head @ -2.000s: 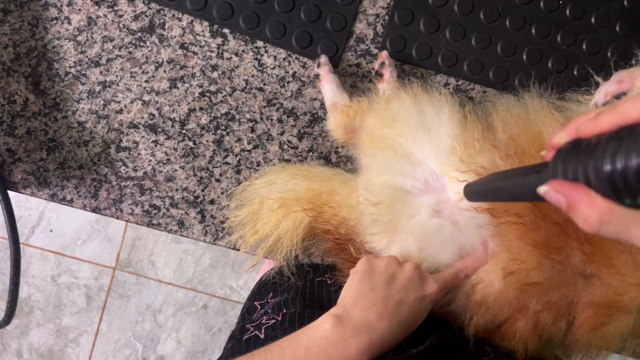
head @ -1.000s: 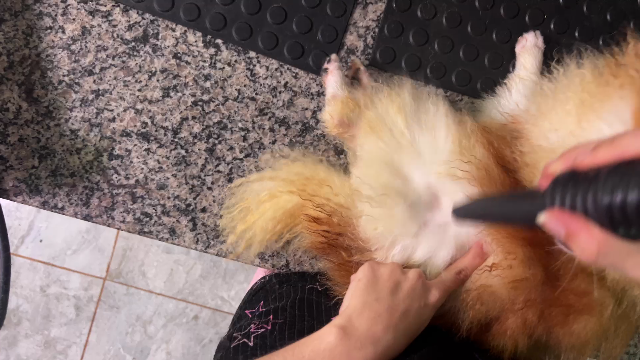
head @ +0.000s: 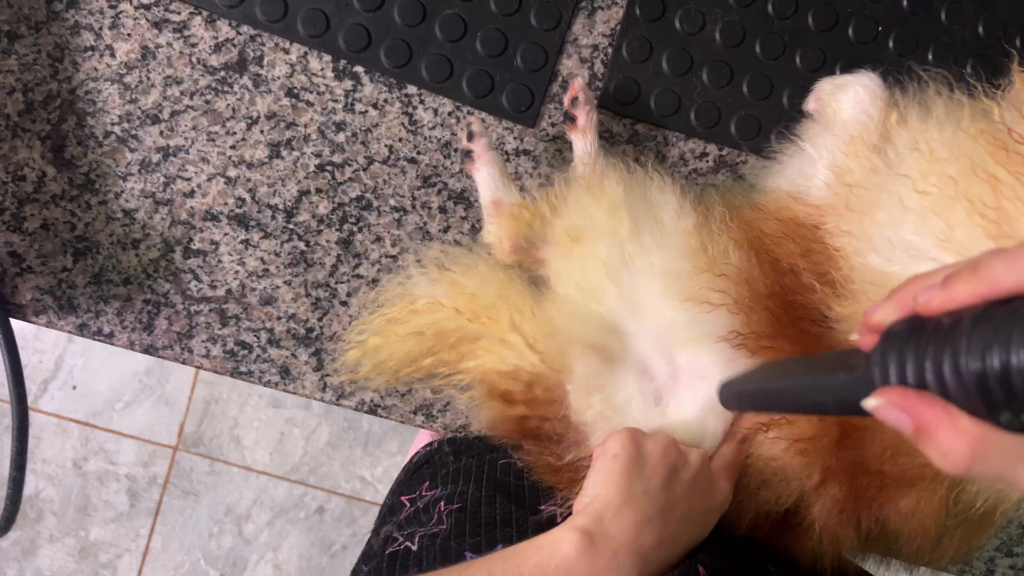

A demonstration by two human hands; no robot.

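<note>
A dog with orange and cream fur (head: 788, 280) lies on a granite counter, its legs pointing toward the top of the view and its bushy tail (head: 448, 320) to the left. My left hand (head: 660, 488) grips the fur and leg area near the dog's rear, at the counter's near edge; the fingertips are partly hidden. From the right, my right hand (head: 944, 360) holds a black pet dryer nozzle (head: 800, 382) with a ribbed hose end. The nozzle's tip points left at the pale fur of the groin, where the hair is parted down to pink skin.
Two black studded rubber mats (head: 450, 40) (head: 720, 72) lie on the granite counter (head: 264, 200) at the top. Below the counter's edge are my patterned black clothing (head: 448, 512) and a tiled floor (head: 264, 480). A black cable or hose (head: 14, 432) hangs at the far left.
The dog's hind paws, close together a second ago, are farther apart. The fur blown apart by the nozzle has shifted. My left hand stays at the dog's rear.
</note>
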